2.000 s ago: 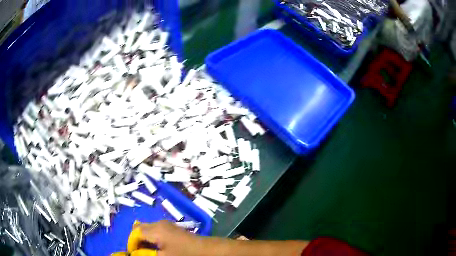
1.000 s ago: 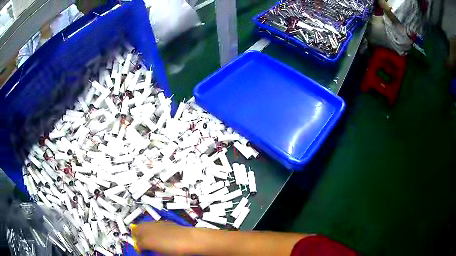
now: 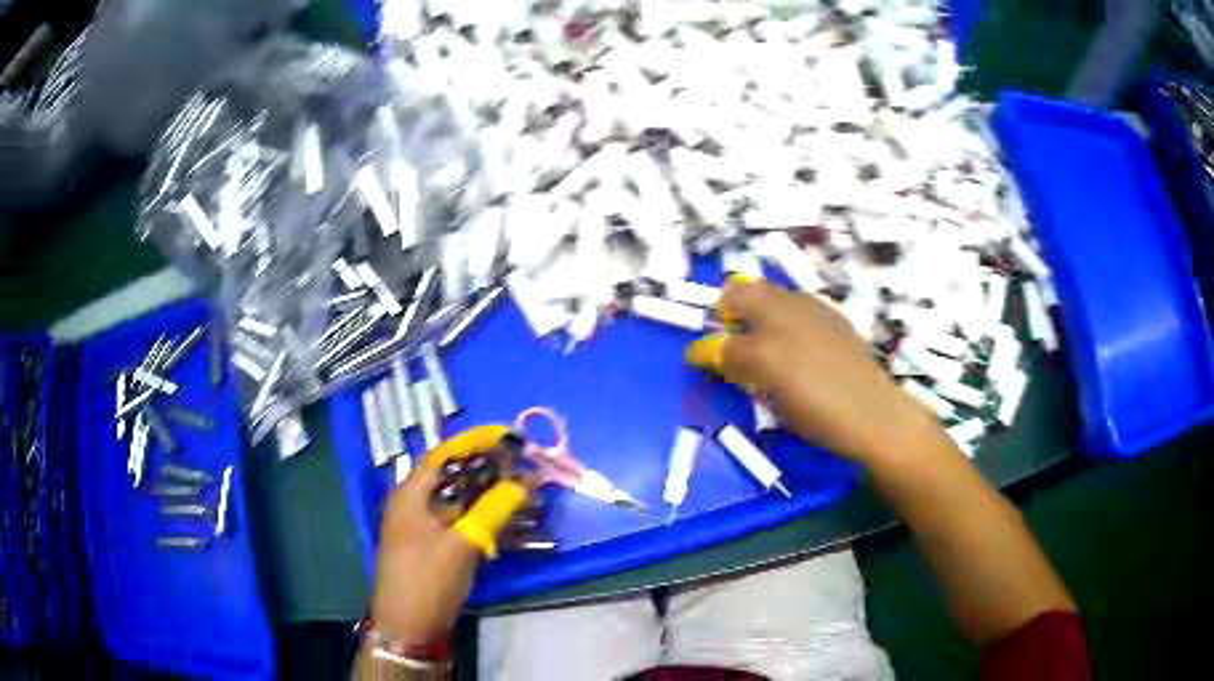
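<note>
My left hand (image 3: 446,526), with yellow finger cots, holds a bunch of tubes (image 3: 469,482) with dark round ends showing, over the left front of the blue work tray (image 3: 606,386). My right hand (image 3: 786,353), also with yellow cots, is at the tray's back right, its thumb and finger at the end of a white core (image 3: 670,311); whether it grips the core is unclear. The large heap of white cores (image 3: 746,146) lies behind. Pink-handled scissors (image 3: 566,466) and two loose white cores (image 3: 752,459) lie in the tray. Several silver tubes (image 3: 407,403) lie at its left.
A clear bag (image 3: 286,173) spills silver tubes at upper left. A left blue tray (image 3: 160,585) holds scattered silver tubes. Stacked trays (image 3: 29,466) stand at the far left edge. A right blue tray (image 3: 1132,286) stands beyond the heap. My legs (image 3: 679,639) are below the bench edge.
The view has swung left and down. My left hand with its bunch, the scissors and the left tray have come into view. My right hand now shows over the work tray.
</note>
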